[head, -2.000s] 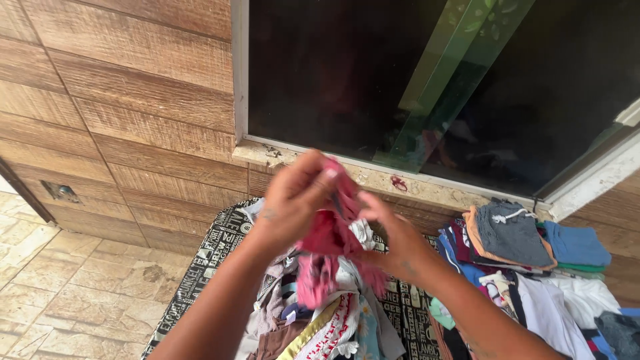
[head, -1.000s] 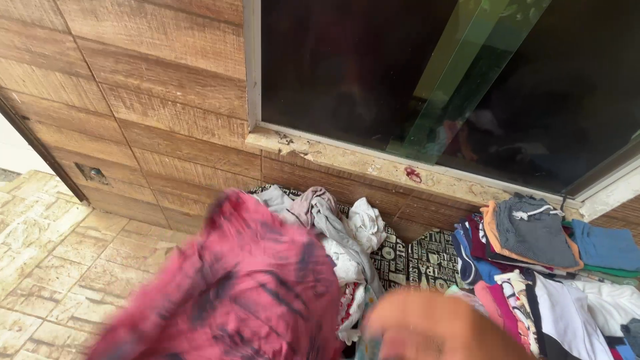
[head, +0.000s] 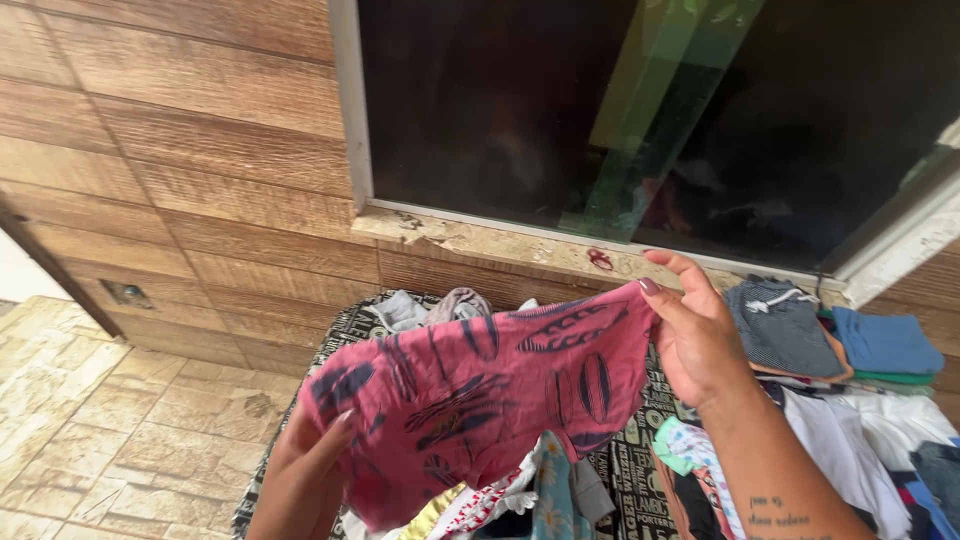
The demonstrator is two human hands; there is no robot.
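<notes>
A pink garment with dark surfboard-like prints (head: 480, 390) is stretched between my two hands. My left hand (head: 311, 457) grips its left side, the thumb lying on the cloth and the fingers hidden behind. At its upper right corner, my right hand (head: 694, 334) pinches the fabric between thumb and fingers. Below the garment lies a loose heap of clothes, among them a blue daisy-print cloth (head: 551, 487) and a white ruffled piece with red marks (head: 480, 510). The heap rests on a black cushioned surface with printed lettering (head: 634, 480).
Folded clothes stand in piles at the right, including dark grey shorts with a white drawstring (head: 784, 326), a blue folded cloth (head: 889, 341) and white garments (head: 840, 450). A stone window sill (head: 480, 244) runs behind, holding a dark red band (head: 600, 259). Wood-look tiles (head: 240, 150) cover the wall.
The pink garment was bunched between both hands; one second ago it was a blurred spread at lower left. Now it is held open across the heap.
</notes>
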